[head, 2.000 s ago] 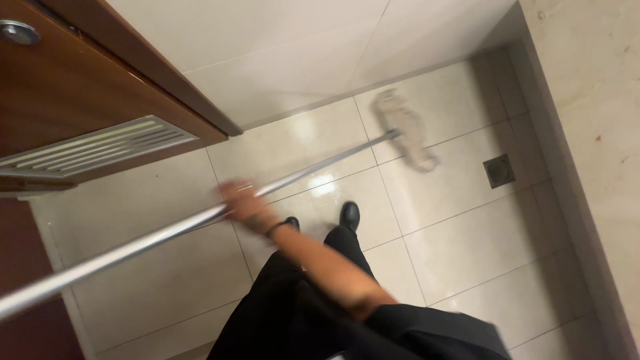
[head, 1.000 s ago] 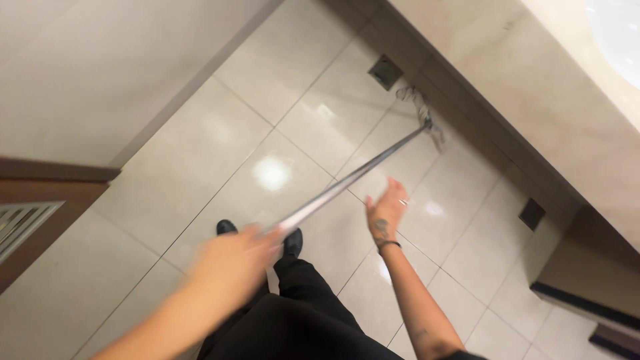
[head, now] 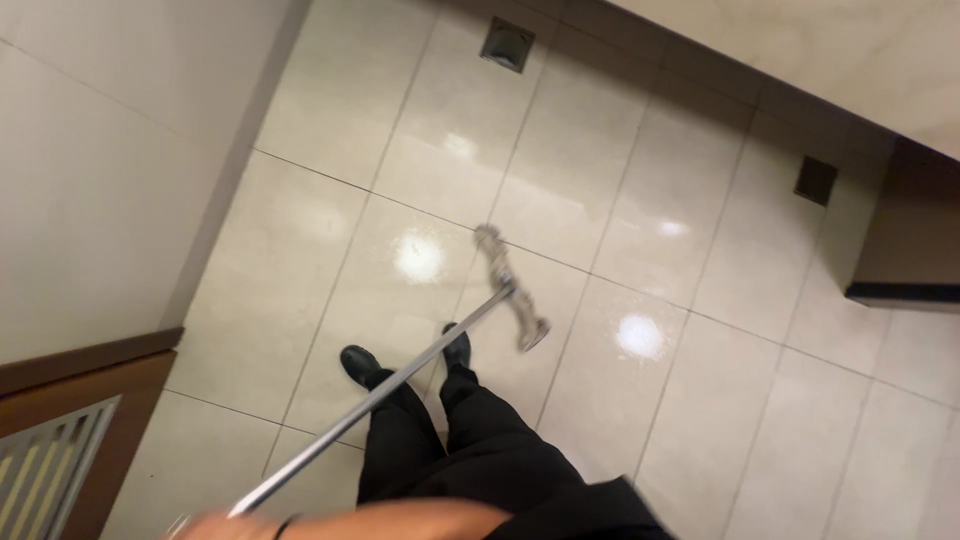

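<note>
A mop with a metal handle [head: 375, 397] runs from the lower left up to its beige fabric head [head: 497, 259], which rests on the tiled floor just beyond my shoes. My right hand [head: 225, 526], blurred and partly cut off by the bottom edge, is closed around the handle at the lower left. A dark band circles that wrist, and the forearm crosses in front of my dark clothing. My left hand is out of view. Between my black shoes [head: 360, 364] and the mop head the handle passes over the right shoe.
Glossy tiles [head: 637, 420] reflect lights. One square floor drain [head: 508, 45] lies at the top, a dark square [head: 815, 180] at the right. A stone counter [head: 862, 52] overhangs the upper right above a dark cabinet [head: 907, 232]. At left are a wall [head: 112, 165] and a louvred wooden door [head: 142, 420].
The mop head has come from beside the drain to near my shoes. My right hand, off the handle one second ago, now holds it. My left hand has left the view.
</note>
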